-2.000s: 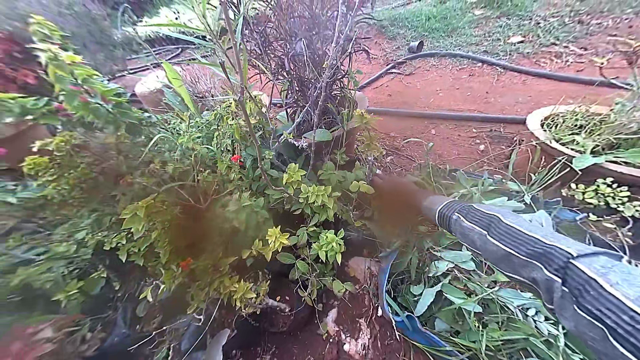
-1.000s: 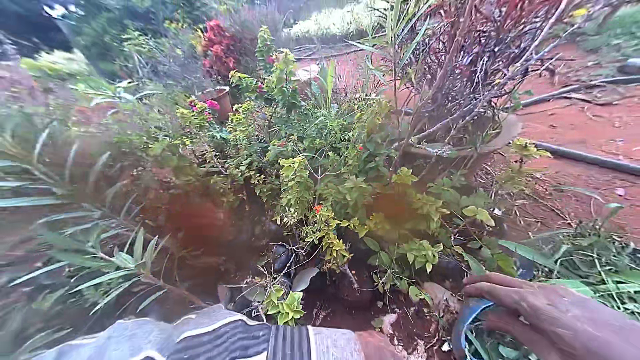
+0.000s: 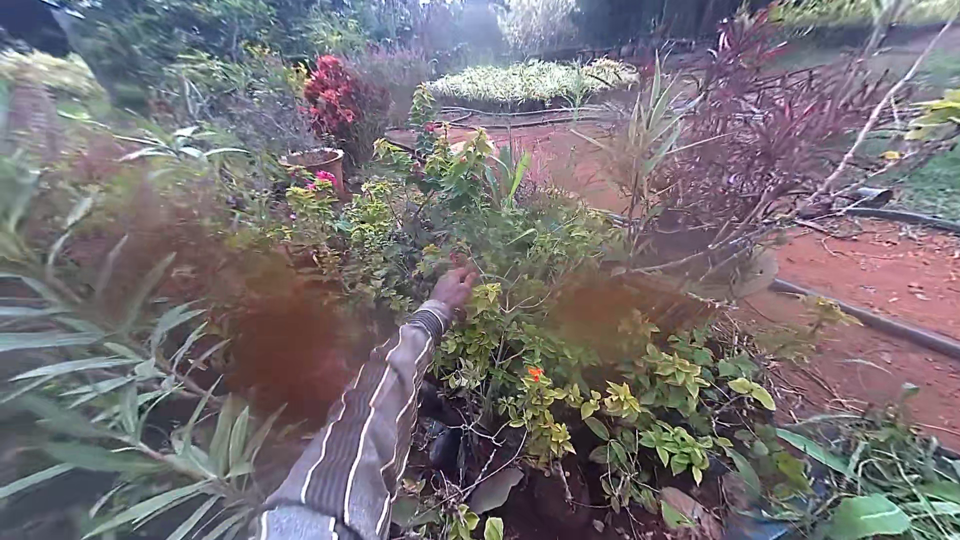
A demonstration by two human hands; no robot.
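My left hand (image 3: 454,287) reaches forward into a leafy green shrub (image 3: 517,330), its arm in a grey striped sleeve (image 3: 367,420). The fingertips are among thin stems and leaves, and whether they grip a stem cannot be made out. Below and to the right of the hand, a small orange-red flower (image 3: 535,373) shows among yellow-green leaves. My right hand is out of view. Brown smudges blur parts of the picture on both sides of the arm.
Long-leaved branches (image 3: 150,442) spread at the left. Behind stand a clay pot (image 3: 322,166) and a red-leaved plant (image 3: 337,97). Bare twigs (image 3: 862,142) jut in at the right, near a dark hose (image 3: 892,322) on red soil. Green cuttings (image 3: 870,480) lie at lower right.
My left hand has moved forward and up from the bottom edge into the shrub. My right hand, by a blue rim at the right one second ago, has left the view. The view has tilted up.
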